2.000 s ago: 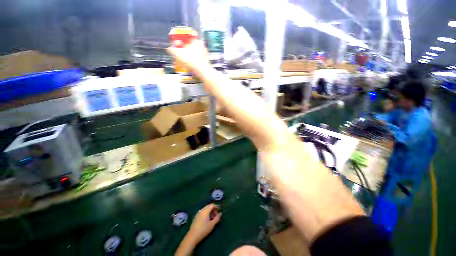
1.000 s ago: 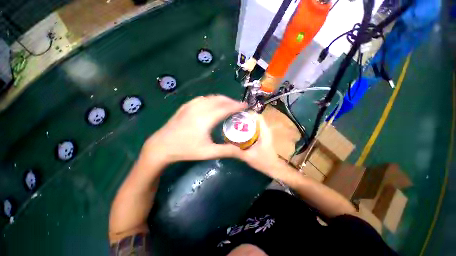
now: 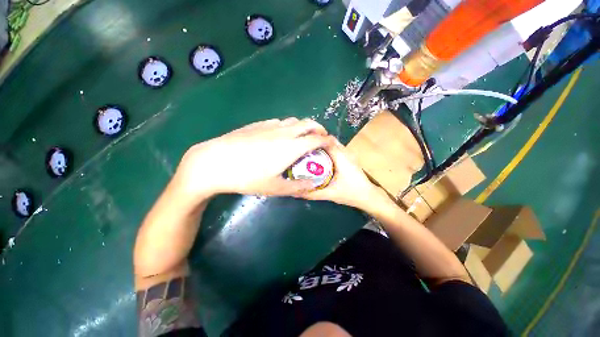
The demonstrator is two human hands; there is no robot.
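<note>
A drink can (image 3: 312, 169) with a silver end and a red mark stands between my two hands, its end facing up towards me. My left hand (image 3: 253, 158) is around the can from the left, fingers over its far side. My right hand (image 3: 345, 176) holds it from the right. The fingers overlap at the can, and most of its side is hidden. A row of round units with black rims and white faces, one of them a round unit (image 3: 155, 72), lies on the green belt (image 3: 131, 230) to the left.
The orange screwdriver (image 3: 460, 39) hangs at upper right, its metal nose (image 3: 388, 69) over piled screws (image 3: 355, 102). A cardboard piece (image 3: 388, 148) lies beside them. Black cables and a pale hose cross the right. Open cartons (image 3: 457, 224) stand at lower right, with a white box (image 3: 365, 18) behind.
Two seconds ago my right arm reached up to a red and yellow thing on the shelf. Since one second ago both hands stay on the can. The view has shifted, and the round units appear higher.
</note>
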